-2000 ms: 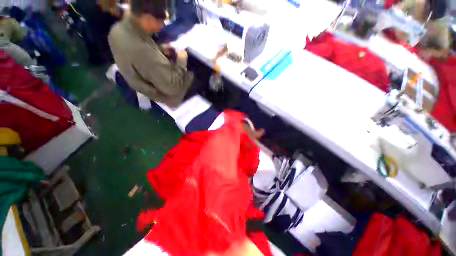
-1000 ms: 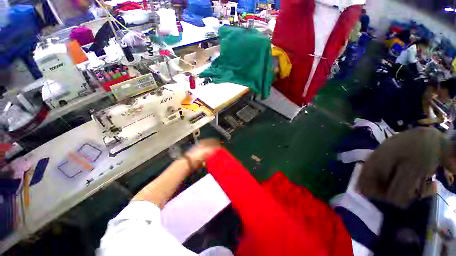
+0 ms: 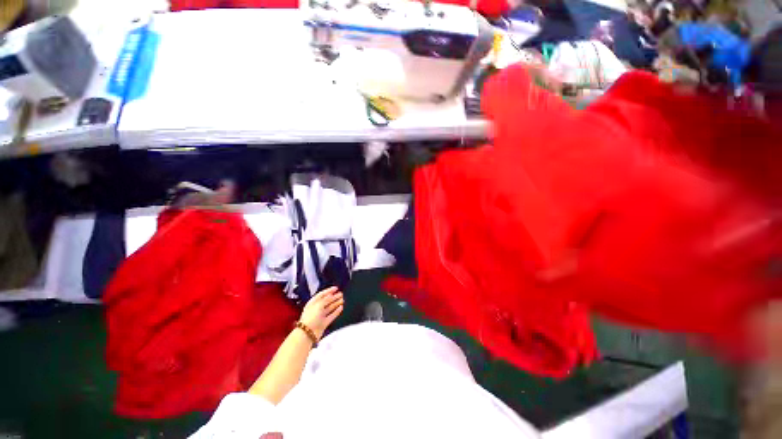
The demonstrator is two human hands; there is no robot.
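Note:
My left hand (image 3: pixel 322 313), with a beaded bracelet, is empty with fingers extended, just below the striped rib bundle (image 3: pixel 321 227). The bundle lies on the low white bench, tied round its middle. A blurred red garment (image 3: pixel 600 197) is raised at the right, above a red heap (image 3: pixel 506 317). My right hand (image 3: pixel 765 343) shows only as a blurred skin-coloured patch at the right edge against this garment; its fingers are hidden, and the cloth is held up there. Another red garment heap (image 3: pixel 184 317) hangs over the bench on the left.
The low white bench (image 3: pixel 373 225) runs under the long machine table (image 3: pixel 214 81). A sewing machine (image 3: pixel 394 51) and yellow-green loops (image 3: pixel 380 109) are on the table. Navy cloth (image 3: pixel 105 257) lies on the bench at left. A white board (image 3: pixel 626 407) stands at the lower right.
The view has swung from the other machine table back to the bench. The red cloth held in front of me now shows raised at the right. My left hand now shows empty near the striped bundle.

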